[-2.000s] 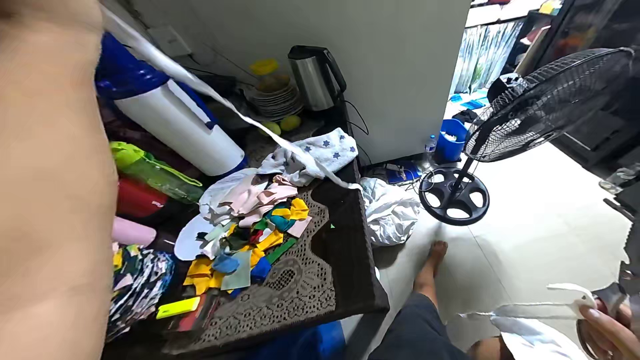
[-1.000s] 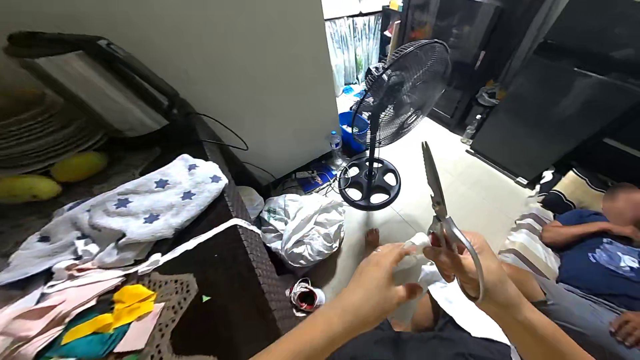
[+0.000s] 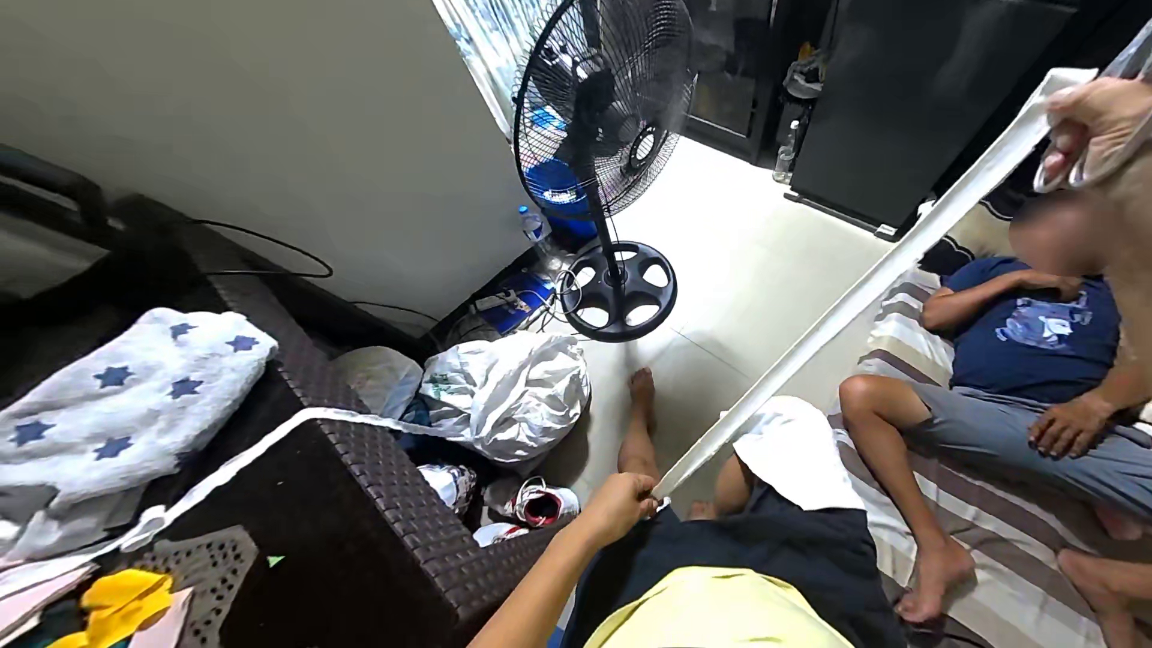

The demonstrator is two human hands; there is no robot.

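A white fabric strip (image 3: 837,315) runs taut between my hands. Its lower end is pinched in my left hand (image 3: 625,506), above my lap. At the upper right, my right hand (image 3: 1093,126) holds the other end; the handle loops of scissors (image 3: 1071,171) show at its fingers, the blades hidden. White cloth (image 3: 796,450) lies over my thigh. Another white strip (image 3: 270,441) trails across the dark woven table (image 3: 396,504), beside a star-patterned towel (image 3: 144,396) and yellow fabric scraps (image 3: 126,603).
A black standing fan (image 3: 616,292) is on the tiled floor ahead. Beside the table are a white plastic bag (image 3: 508,396) and sneakers (image 3: 544,504). A person (image 3: 1035,333) lies on a striped mattress (image 3: 891,360) at the right. Cables and a plastic bottle (image 3: 533,225) are near the wall.
My hands, close together one second ago, are now far apart with the strip stretched between them. My right hand has risen to the upper right. The view has swung right since two seconds ago.
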